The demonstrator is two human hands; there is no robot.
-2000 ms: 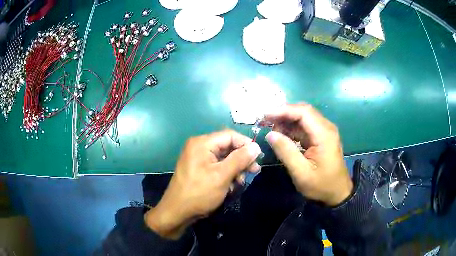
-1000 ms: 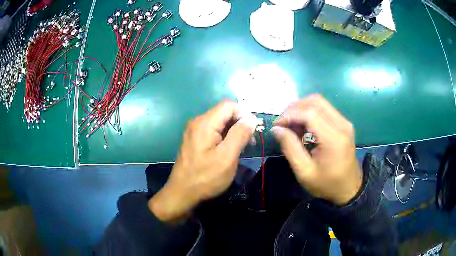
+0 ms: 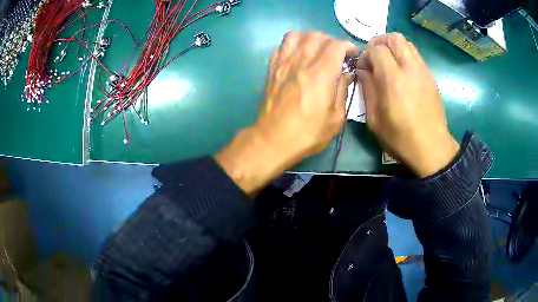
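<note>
My left hand (image 3: 307,94) and my right hand (image 3: 404,97) meet over the table. Both pinch a small silver-and-dark wired component (image 3: 350,65) between their fingertips. Its thin dark-red lead (image 3: 341,138) hangs down to the table's front edge. A white housing (image 3: 357,106) lies under my hands; only a strip of it shows between them, the rest is hidden. How the component sits against the housing cannot be told.
Red wire bundles lie left of my hands (image 3: 154,50) and at the far left (image 3: 47,41). Another white housing (image 3: 367,17) lies behind my hands. The boxy screw feeder (image 3: 460,29) stands back right. A small white block (image 3: 390,157) shows by my right wrist.
Both hands have moved forward and right and come together at the component, over the white housing. The view has shifted, so the bundles and feeder sit higher in the picture.
</note>
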